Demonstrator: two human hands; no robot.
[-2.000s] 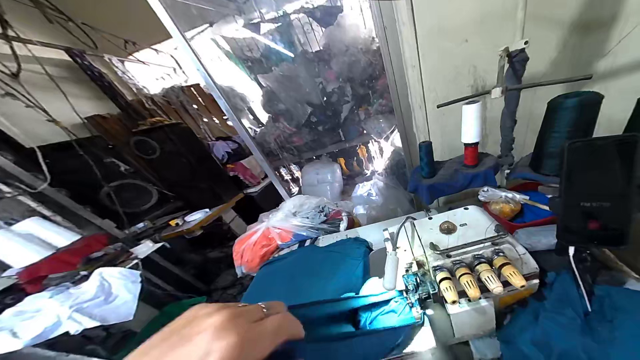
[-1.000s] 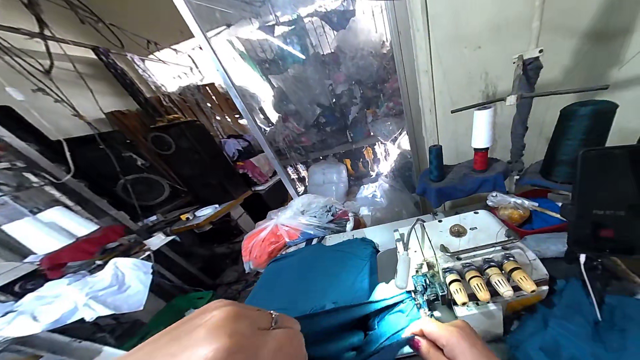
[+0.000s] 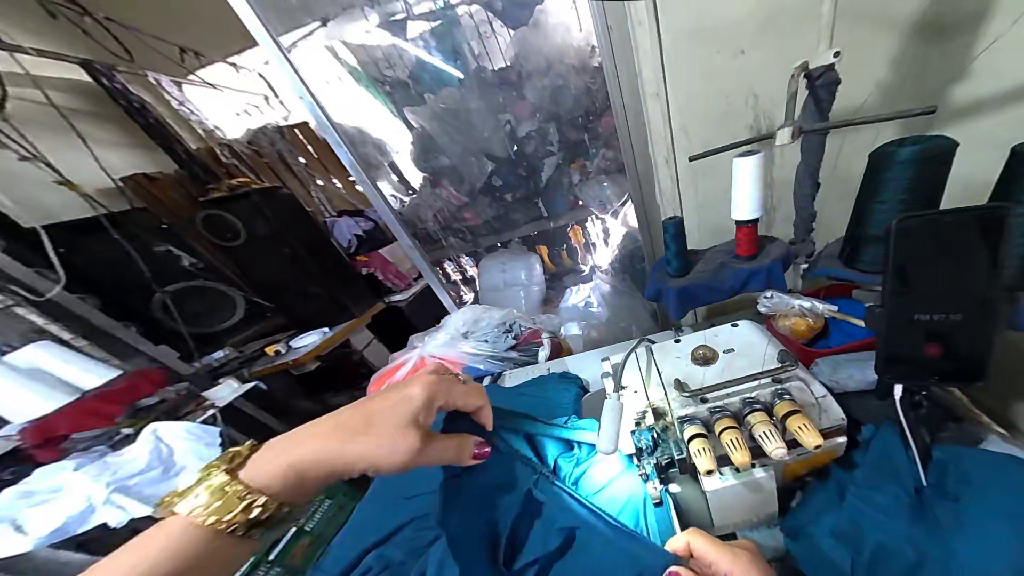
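Teal fabric spreads in front of an overlock sewing machine, part of it lit bright beside the needle area. My left hand, with a ring and a gold bracelet, pinches a raised fold of the fabric left of the machine. At the bottom, my right hand holds the fabric's seamed edge just below the presser foot; its lower part is cut off by the frame. Four tension dials stand on the machine's front, right of the needle area.
A phone stands at the right, near thread cones and a red tray with a bagged item. More teal cloth lies right of the machine. Plastic bags sit behind it. White cloth lies at the left.
My left hand has risen from the bottom edge and now lifts a fold of the fabric. My right hand, absent from the oldest frame, has moved lower since one second ago.
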